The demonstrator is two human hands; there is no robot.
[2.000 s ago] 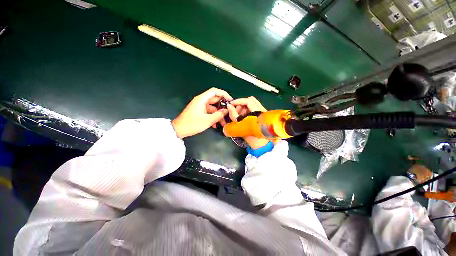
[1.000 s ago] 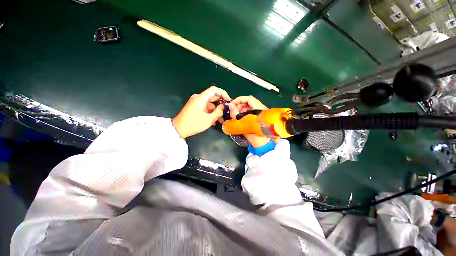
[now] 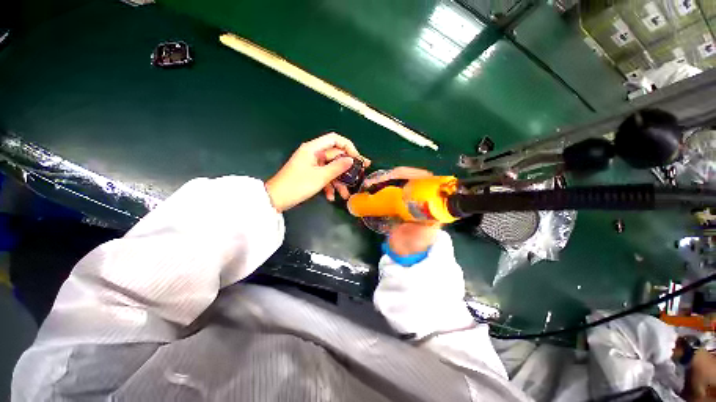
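My left hand (image 3: 315, 169) holds a small dark device unit (image 3: 352, 171) between thumb and fingers, above the green surface (image 3: 220, 133). My right hand (image 3: 408, 234), with a blue band at its wrist, is around the orange electric screwdriver (image 3: 408, 199). The tool lies across the hand and hides most of its fingers. The screwdriver's front end points left, close to the device unit; its tip cannot be made out. A round dish (image 3: 375, 223) shows partly beneath the tool.
A pale yellow strip (image 3: 330, 90) lies beyond my hands. Dark units lie at far left (image 3: 171, 54) and near the rail (image 3: 485, 145). A mesh dish (image 3: 510, 226) sits by clear plastic (image 3: 549, 235). A black ribbed hose (image 3: 565, 199) runs right. A neighbour's sleeve (image 3: 632, 349) shows lower right.
My right hand has moved away from the unit and its fingers no longer touch it. My left hand still holds the unit. The small unit near the rail has shifted right.
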